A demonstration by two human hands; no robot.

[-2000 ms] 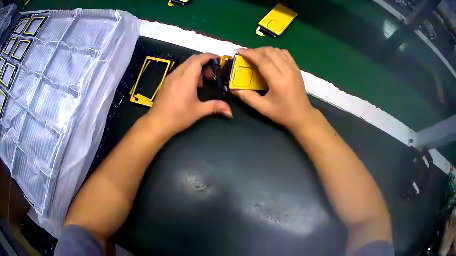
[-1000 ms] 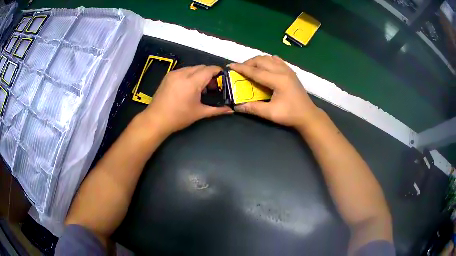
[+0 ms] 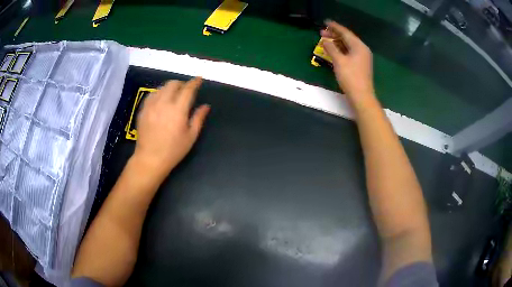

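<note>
My left hand [image 3: 168, 123] is over the yellow-edged frames [image 3: 133, 117] on the dark mat, with fingers apart and nothing visible in it. It hides the frames' right part. My right hand [image 3: 352, 64] is over the green belt, blurred, with thumb and fingers apart beside a yellow-faced module [image 3: 321, 52]. The module seems to lie on the belt, partly hidden by the fingers. Another yellow-faced module [image 3: 227, 15] lies on the belt further left, with a small orange-yellow tab at its near end.
A translucent tray [image 3: 42, 134] with crinkled film covers the left side; some upper-left pockets hold black-and-yellow frames. More yellow modules [image 3: 103, 11] sit on the belt [image 3: 269, 53] at upper left. A white strip [image 3: 252, 84] borders the mat. Small dark and pale parts [image 3: 457, 182] lie at right.
The hands, earlier together on a yellow module and a black part, are now apart. My left hand moved left onto the frames; my right moved up over the belt. The view has shifted.
</note>
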